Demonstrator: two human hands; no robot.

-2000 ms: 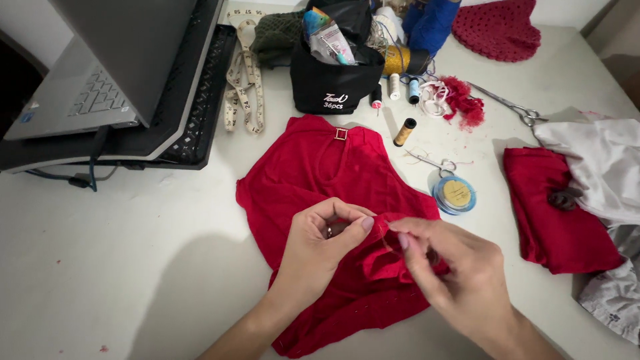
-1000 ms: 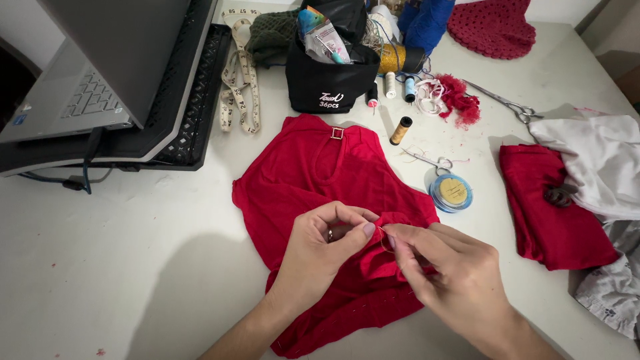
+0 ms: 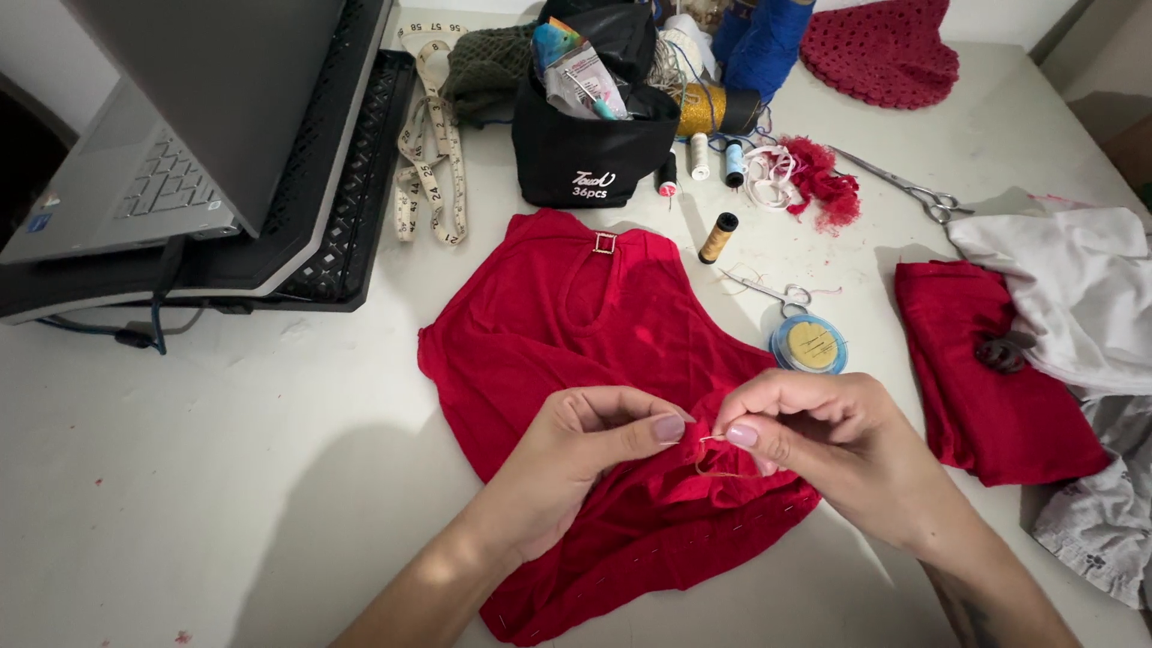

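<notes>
A red fabric garment [image 3: 558, 360] with a keyhole opening and a small square buckle [image 3: 604, 243] lies on the white table. My left hand [image 3: 585, 459] pinches a fold of its cloth between thumb and forefinger. Close beside it, my right hand [image 3: 819, 450] holds a thin sewing needle [image 3: 711, 438] at the fold, and a loop of thread [image 3: 720, 473] hangs below. Pale stitches or pins run along the garment's lower edge. Small scissors [image 3: 774, 291] and a blue round pincushion [image 3: 813, 344] with needles rest right of the garment, near a gold thread spool [image 3: 718, 238].
A laptop [image 3: 171, 171] on a black stand is at left, beside a measuring tape [image 3: 436, 153]. Behind are a black pouch [image 3: 585, 153], thread spools and yarn. Larger scissors [image 3: 909, 187], folded red cloth [image 3: 990, 387] and white cloth [image 3: 1080, 288] lie at right.
The fingers of my right hand have shifted slightly at the fold, and the needle's tip now shows between the hands. My left hand keeps its pinch on the cloth.
</notes>
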